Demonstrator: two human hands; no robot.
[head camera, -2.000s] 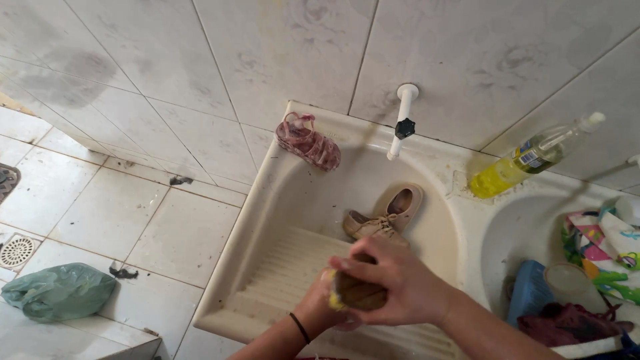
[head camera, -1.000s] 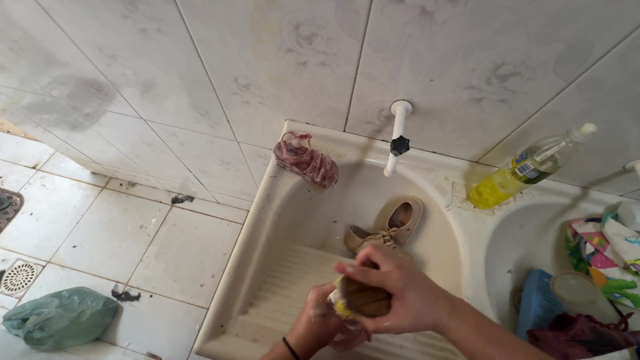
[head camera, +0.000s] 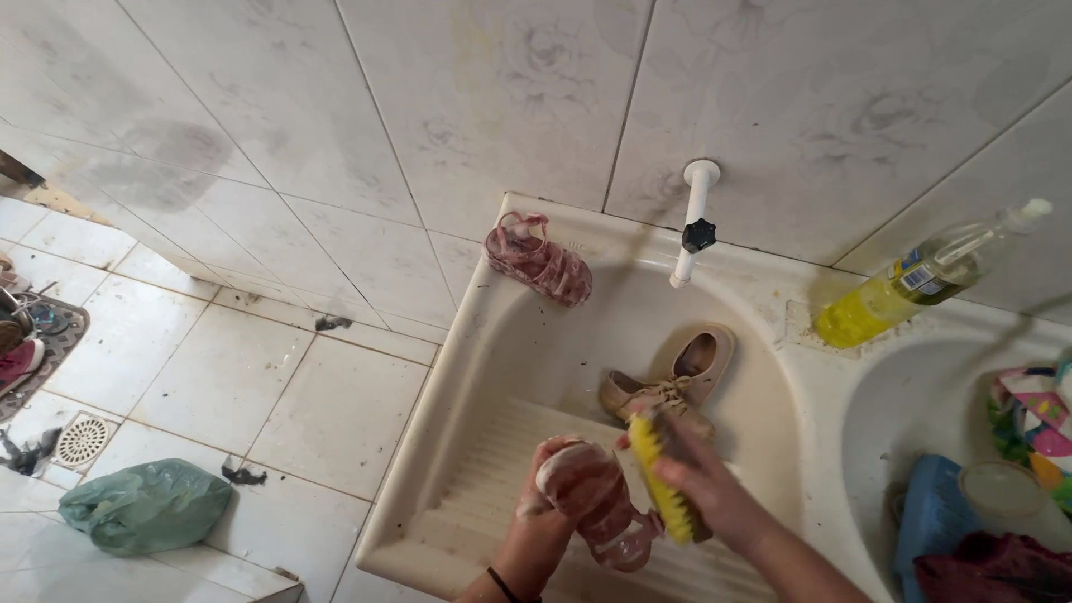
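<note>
My left hand (head camera: 540, 511), with a dark band at the wrist, grips a soapy pink sandal (head camera: 595, 507) above the ribbed washboard of the sink (head camera: 494, 469). My right hand (head camera: 703, 486) holds a scrubbing brush with yellow bristles (head camera: 657, 477), just right of the sandal, its bristles turned toward it. Behind the hands, a pair of beige lace-up shoes (head camera: 703, 356) lies in the basin. Another pink sandal (head camera: 544, 268), with suds on it, rests on the basin's back left corner.
A white tap (head camera: 692, 222) with a black knob juts from the tiled wall. A bottle of yellow liquid (head camera: 913, 285) leans on the ledge between basins. The right basin holds a blue container (head camera: 925, 519) and cloths (head camera: 997, 569). A green plastic bag (head camera: 146, 507) lies at lower left.
The brush has moved off to the right of the held sandal, and its yellow bristles now show. More of the sandal is visible in my left hand.
</note>
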